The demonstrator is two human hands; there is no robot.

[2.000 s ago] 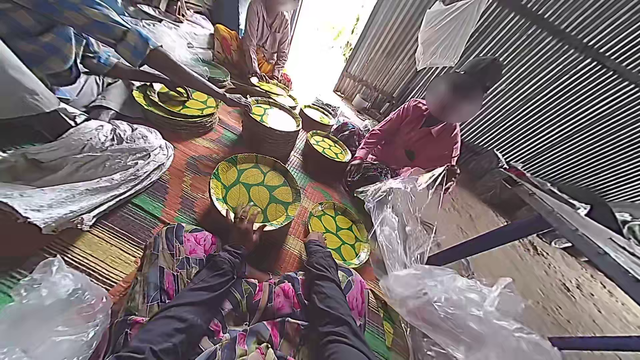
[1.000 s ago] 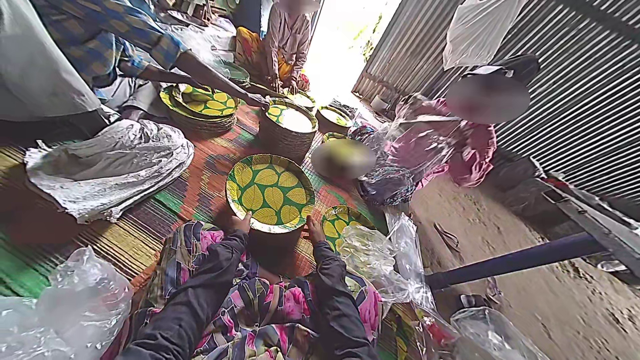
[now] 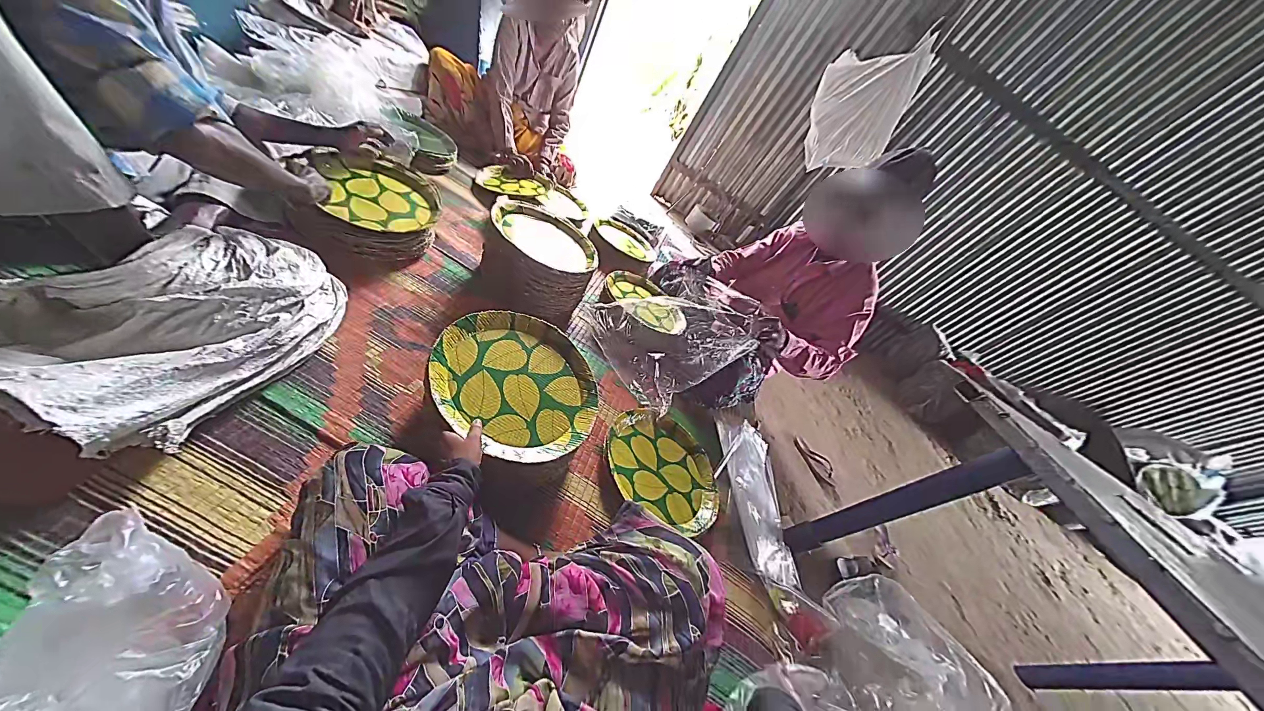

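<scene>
In front of me is a stack of round plates (image 3: 513,387) with yellow leaf shapes on green. My left hand (image 3: 463,446) touches its near left rim, a finger on the edge; the rest of its grip is hidden. My right hand cannot be made out; a dark shape at the bottom edge near the clear plastic may be its sleeve. A smaller leaf-patterned plate (image 3: 663,472) lies to the right of the stack, close to my knee. My patterned garment (image 3: 573,602) covers my lap.
Several plate stacks, one with a white top (image 3: 544,242), stand farther back on the striped mat (image 3: 346,395). A co-worker on the right holds clear plastic (image 3: 681,346); another at left touches a plate stack (image 3: 380,197). White sacking (image 3: 168,326), clear bags (image 3: 114,612) and a metal-legged bench (image 3: 1106,513) flank me.
My right hand has left the stack's right rim, while my left stays at its near left side. The co-worker on the right has straightened from a bent posture and spreads clear plastic by the small stacks.
</scene>
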